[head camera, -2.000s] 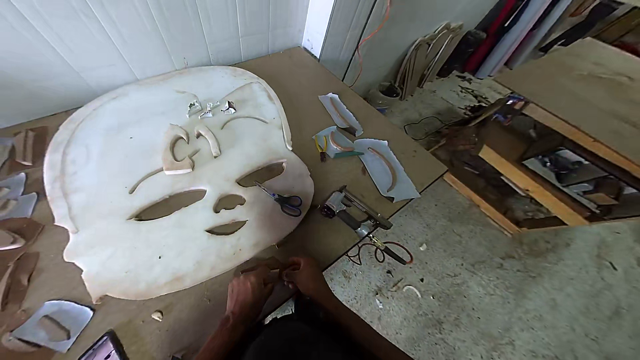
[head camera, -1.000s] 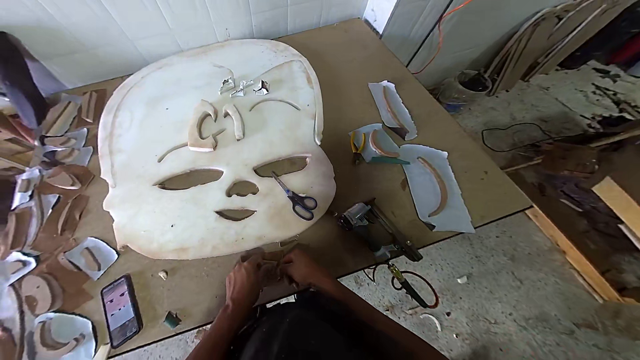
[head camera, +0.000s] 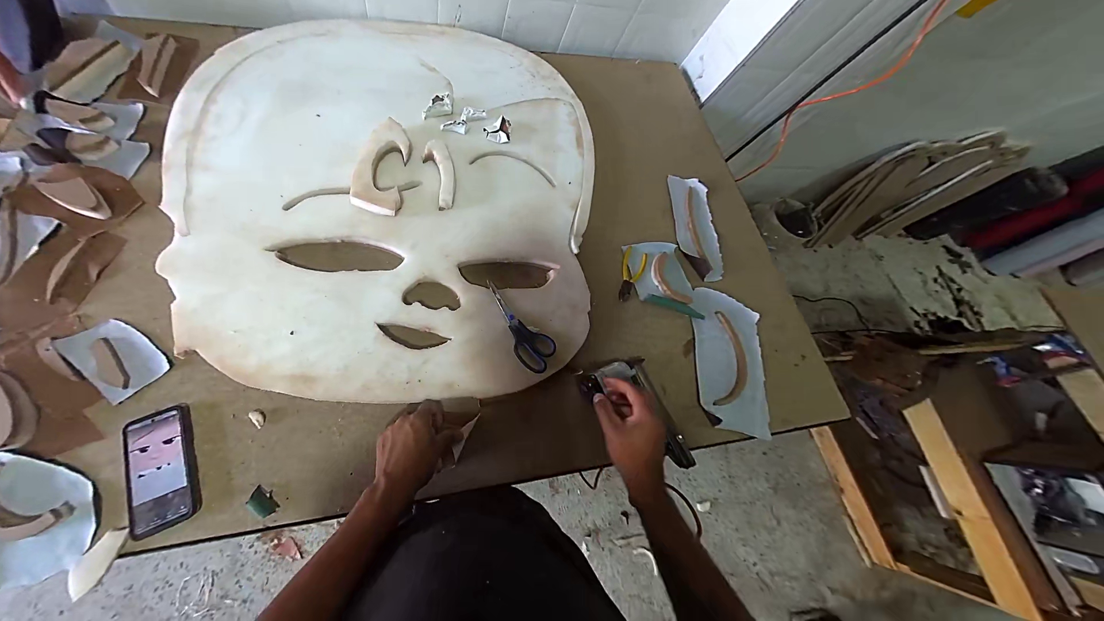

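Note:
My left hand [head camera: 412, 448] holds a small folded piece of brown material [head camera: 457, 423] at the lower rim of a large cream foam face shape [head camera: 362, 86]. On the right, my right hand [head camera: 630, 423] lies over a dark power tool [head camera: 668, 423] at the table's front edge; its fingertips are at the tool's near-left end, and whether they grip it is unclear. Blue-handled scissors [head camera: 524, 338] rest on the face, their tips at an eye opening. Curved cream foam pieces [head camera: 379, 172] and crumpled foil bits [head camera: 498, 129] sit on the forehead.
A smartphone [head camera: 160, 470] lies at the left front, near many foam pieces on backing sheets [head camera: 112, 360]. Yellow-handled pliers [head camera: 632, 274] and sheets with curved strips [head camera: 733, 362] lie at the right of the table [head camera: 630, 129]. A wooden frame [head camera: 966, 500] stands beyond.
My right hand has left my left hand and moved right onto the power tool. The left hand has stayed at the face's lower rim. The view has shifted.

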